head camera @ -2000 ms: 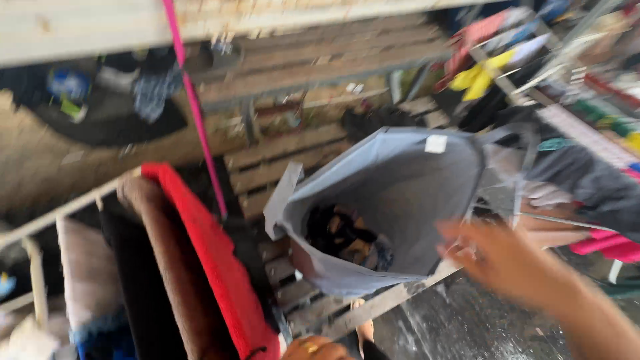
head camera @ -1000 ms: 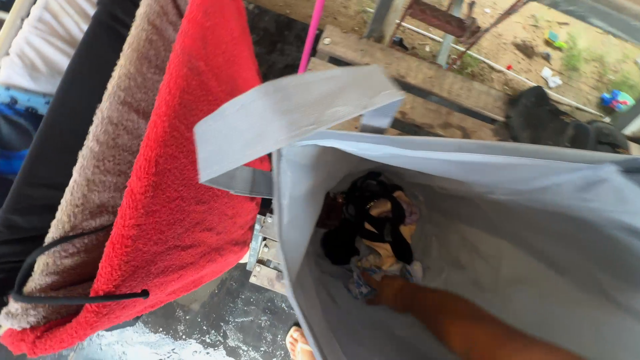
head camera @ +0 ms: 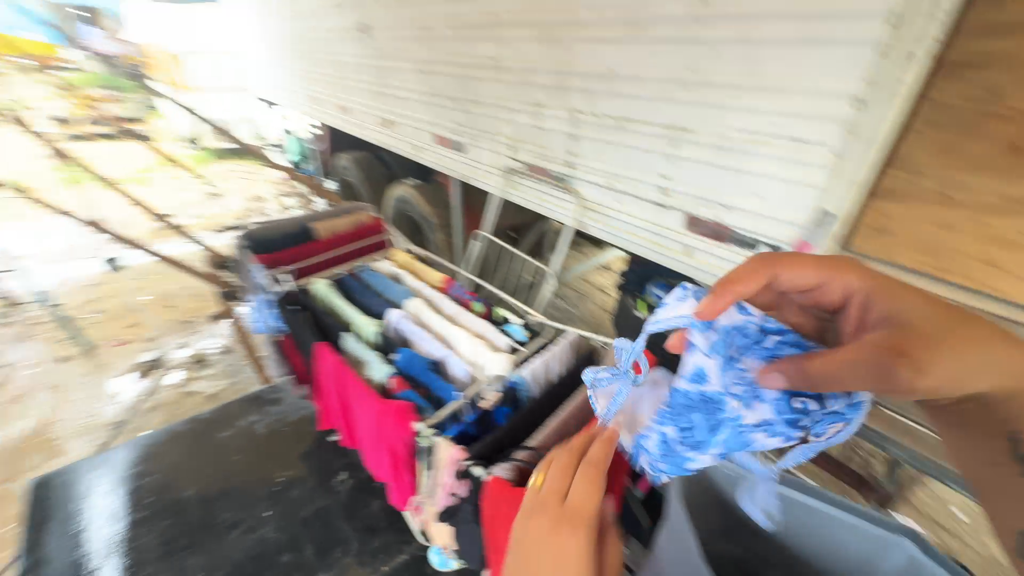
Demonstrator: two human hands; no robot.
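Observation:
A blue and white patterned garment (head camera: 720, 392) with ties and a small bow is pinched in my right hand (head camera: 848, 328), above the grey fabric bag (head camera: 808, 520) at the lower right. Just left of the garment is my left hand (head camera: 568, 496), a ring on one finger, its fingertips at or near the cloth's lower edge; whether they grip it I cannot tell. A drying rack (head camera: 552, 324) full of clothes spreads out beyond my left hand. A bright pink cloth (head camera: 364, 420) hangs over its near side, and a red cloth (head camera: 498, 520) is beside my left hand.
A white slatted truck body (head camera: 600, 104) stands behind the rack, with wheels (head camera: 412, 212) under it. Wooden poles (head camera: 120, 212) slant across the left. A wet black surface (head camera: 208, 488) lies at the lower left, with sandy ground (head camera: 152, 320) beyond it.
My right hand was inside the grey bag a second ago; now it is above the bag, holding the patterned garment. My left hand has come into view. The view has swung widely toward the rack and truck.

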